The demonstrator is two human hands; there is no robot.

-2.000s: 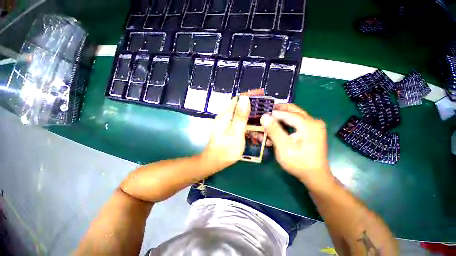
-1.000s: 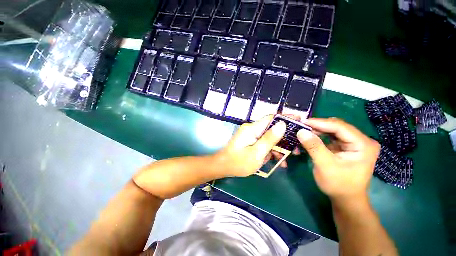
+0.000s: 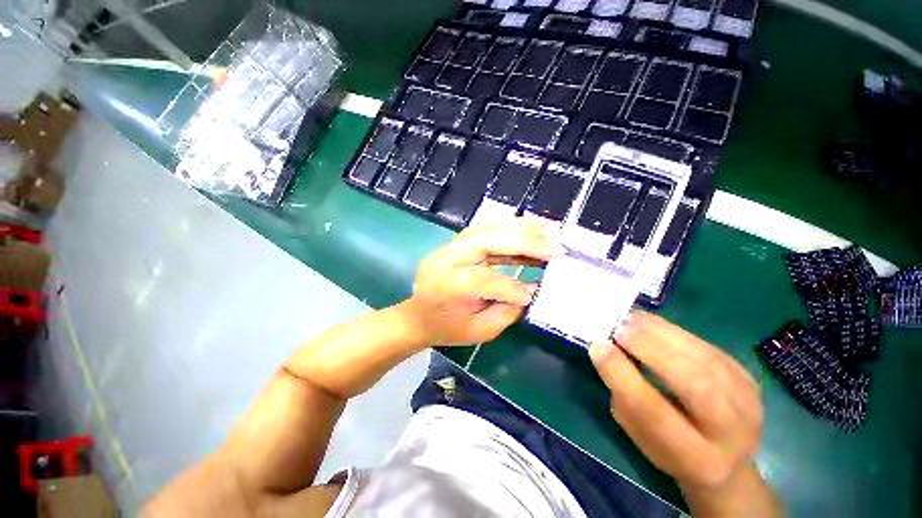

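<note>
A phone housing with its keypad fitted (image 3: 589,293) is held up in front of the tray, seen from the back. Its lower half is solid white and its upper half is an open window. My left hand (image 3: 480,278) grips its left edge. My right hand (image 3: 682,395) holds its lower right corner with thumb and fingers. The black parts tray (image 3: 460,192) lies behind it, with housings in its pockets; some in the front row show white lower halves, partly hidden by the held housing.
Loose black keypads (image 3: 817,372) lie in fanned clusters on the right of the green table. A shiny clear plastic heap (image 3: 253,116) lies left of the tray. More white-backed pieces show beyond the tray. Red crates (image 3: 56,460) and brown cartons (image 3: 35,152) stand at the far left.
The housing has been turned over, from keypad front to white back, and is raised nearer the camera. Its gold edge no longer shows. The view has swung, so the tray sits farther right.
</note>
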